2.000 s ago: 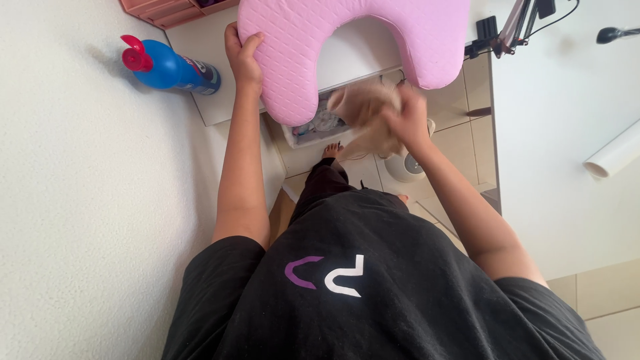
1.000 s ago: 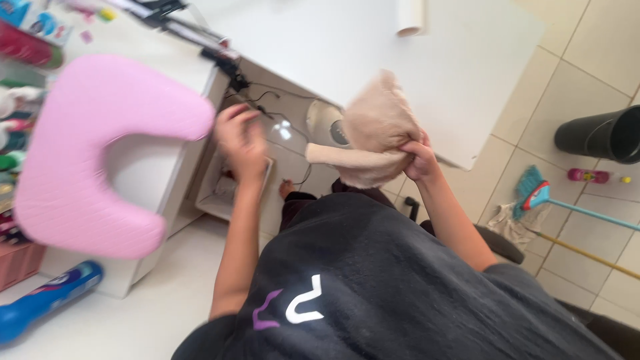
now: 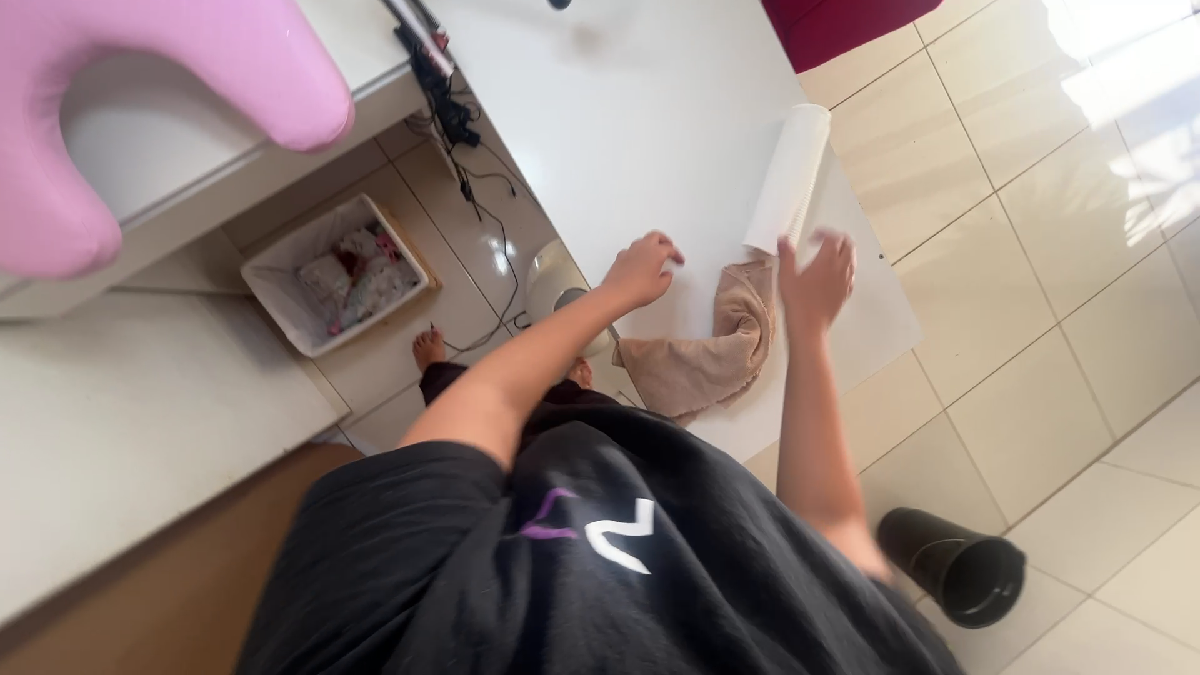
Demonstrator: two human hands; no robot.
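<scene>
A beige cloth point(image 3: 703, 366) lies crumpled in a curve on the near corner of the white table point(image 3: 647, 122), partly over its edge. Above the table, just left of the cloth's upper end, my left hand point(image 3: 645, 270) is empty with its fingers loosely bent. My right hand point(image 3: 817, 279) hovers to the right of the cloth, fingers apart and holding nothing. A white paper roll point(image 3: 790, 178) lies on the table just beyond my right hand. The pink U-shaped cushion point(image 3: 187, 47) rests on another white surface at the upper left, away from both hands.
A white bin with a liner and waste point(image 3: 272, 281) stands on the tiled floor at left. Black cables point(image 3: 459, 131) hang between the two tables, near a white rounded device point(image 3: 553, 281). At lower right is a black bin point(image 3: 952, 562). A dark red item point(image 3: 844, 28) sits at the top.
The beige cloth, held in my right hand one second ago, now lies on the table, let go. My left hand has moved from beside the cushion to over the table. The view has swung right.
</scene>
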